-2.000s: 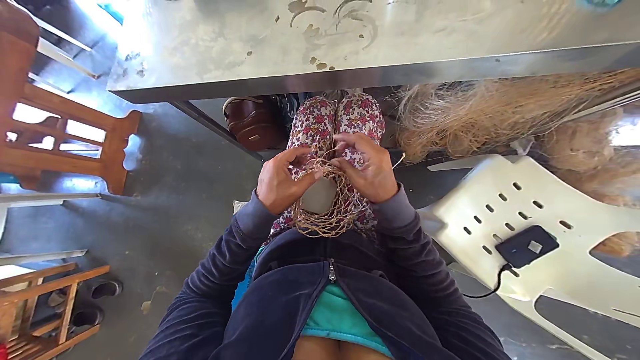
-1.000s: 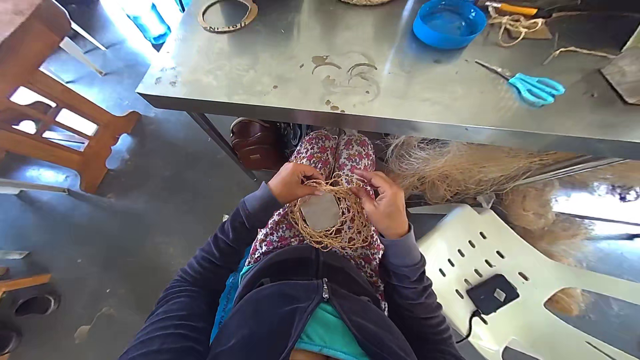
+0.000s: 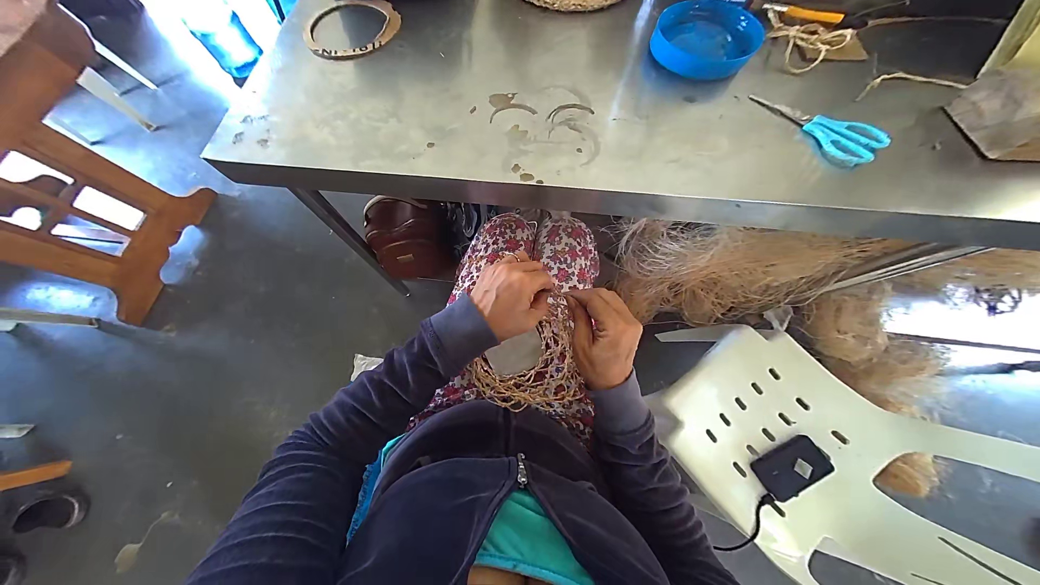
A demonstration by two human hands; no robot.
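Observation:
A ring-shaped openwork piece of knotted tan fibre cord (image 3: 532, 390) lies on my lap, around a flat grey round centre (image 3: 516, 354). My left hand (image 3: 513, 297) pinches its upper edge, with the fingers curled and the fingertips partly hidden. Close beside it, my right hand (image 3: 604, 335) holds the cord at the upper right between thumb and forefinger. Both hands nearly meet at the top of the ring, above my flowered trousers (image 3: 569, 250).
A metal table (image 3: 366, 122) ahead bears blue scissors (image 3: 845, 140), a blue bowl (image 3: 705, 39) and a flat ring (image 3: 352, 31). Loose fibre (image 3: 731, 268) lies beneath it. A white plastic chair (image 3: 731, 390) at right holds a black device (image 3: 792, 467). A brown bag (image 3: 410, 240) sits under the table.
The view has shifted to show more of the tabletop than two seconds ago. My hands have come closer together at the ring's upper edge since one second ago.

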